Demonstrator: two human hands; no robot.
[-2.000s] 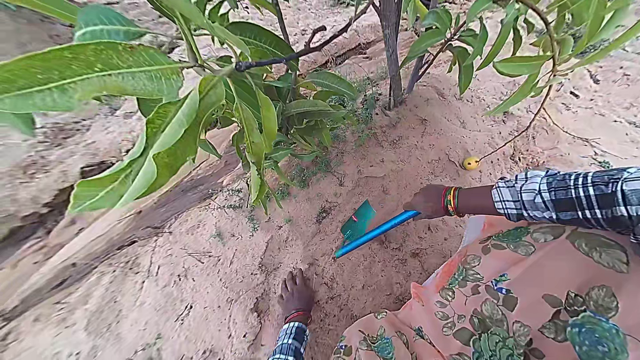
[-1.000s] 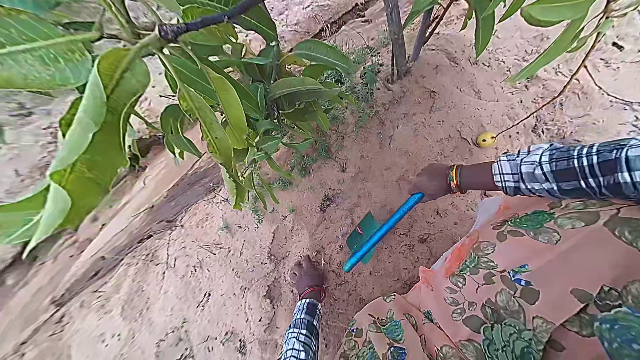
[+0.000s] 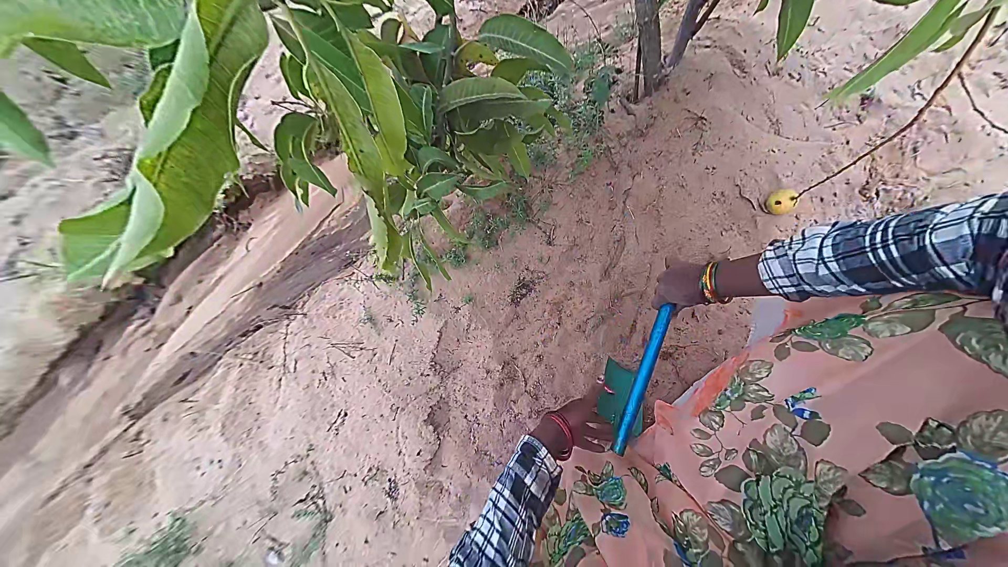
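My right hand (image 3: 680,284) is closed around the upper end of a blue handle (image 3: 647,370), which slants down toward my lap. A green metal blade (image 3: 617,394), part of this hand hoe, lies beside the handle's lower part, over the sandy soil. My left hand (image 3: 587,421) is at the blade's left edge, its fingers near the handle's lower end; whether it grips the blade cannot be told. Below and right of the tool spreads peach floral cloth (image 3: 709,472) over my lap.
Leafy branches (image 3: 472,102) hang over the upper left and middle. A thin trunk (image 3: 648,47) rises from the soil at the top. A yellow fruit (image 3: 781,201) on a bare twig is above my right forearm. An eroded channel (image 3: 260,276) runs diagonally at left.
My left hand has moved from the bare soil to the green blade. The tool, still in my right hand, has swung to a steeper angle, its lower end nearer my lap.
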